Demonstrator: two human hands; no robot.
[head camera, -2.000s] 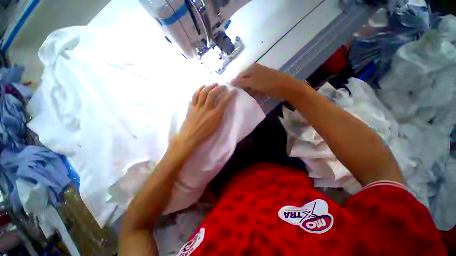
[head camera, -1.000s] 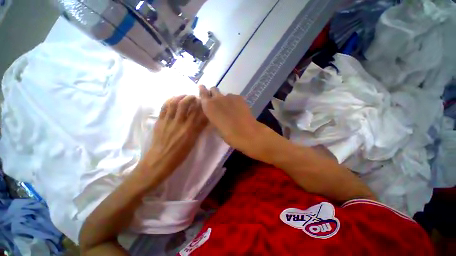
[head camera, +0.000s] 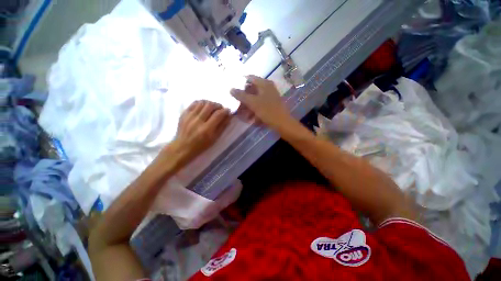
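A large white garment piece (head camera: 121, 104) lies bunched over the machine table, left of and below the needle area. The sewing machine head (head camera: 203, 24) stands above it, its lamp washing out the cloth near the needle. My left hand (head camera: 200, 125) rests on the cloth with curled fingers, near its front edge. My right hand (head camera: 262, 100) is right of it, just below the presser foot, thumb and forefinger at the cloth edge; glare hides whether they pinch it. A hinged silver metal arm (head camera: 287, 61) lies swung out to the right of the needle.
The table has a grey printed ruler edge (head camera: 343, 52). A white cloth bundle (head camera: 404, 137) lies at the right, with more pale cloth beyond it. Blue-grey cloth (head camera: 44, 184) hangs at the left. A corner of white cloth hangs over the front table edge.
The cloth has shifted away from the front, baring more of the ruler edge. The silver arm now lies out to the right. My right hand has moved off my left, leaving a gap.
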